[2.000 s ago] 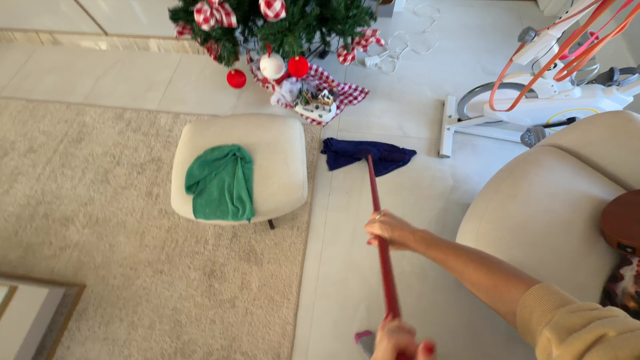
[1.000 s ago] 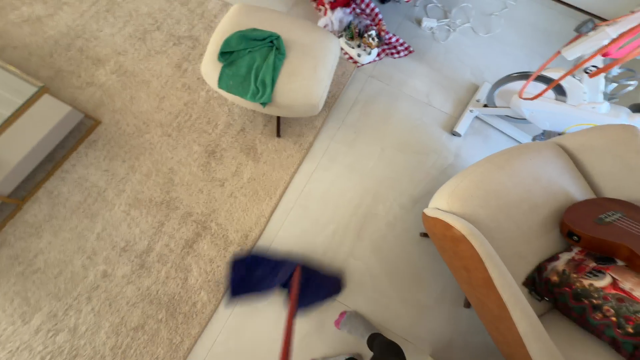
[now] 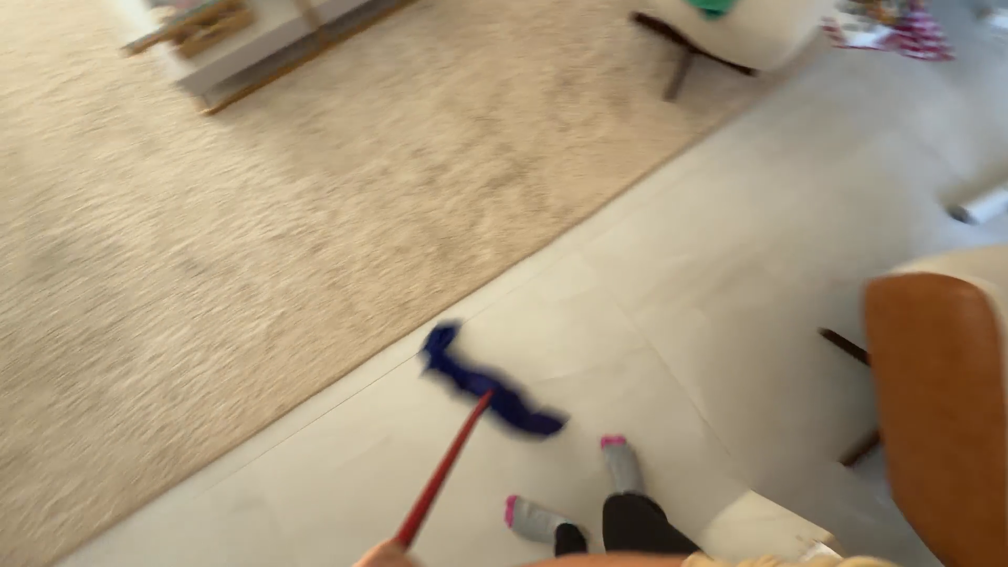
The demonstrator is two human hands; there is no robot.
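A red pole (image 3: 445, 472) slants up from the bottom edge, its far end on a dark blue cloth (image 3: 504, 402). The cloth lies over the pale tile floor, bunched and blurred, near the rug's edge. My right hand (image 3: 386, 554) grips the pole at the bottom edge, only partly visible, with its forearm running off to the right. My left hand is out of view. Just right of the cloth are my two feet in grey socks (image 3: 624, 468) with pink toes.
A beige rug (image 3: 315, 236) fills the left. An armchair with a brown side (image 3: 937, 409) stands at right. A cream ottoman (image 3: 756, 31) with a green cloth (image 3: 713, 6) is at the top, near a red-and-white checked cloth (image 3: 921, 35). A low table (image 3: 260, 55) stands top left.
The blue cloth on the pole has moved from beside the ottoman back to near my feet. Both hands showed on the pole two seconds ago; now only the right does. The view has swung left and down.
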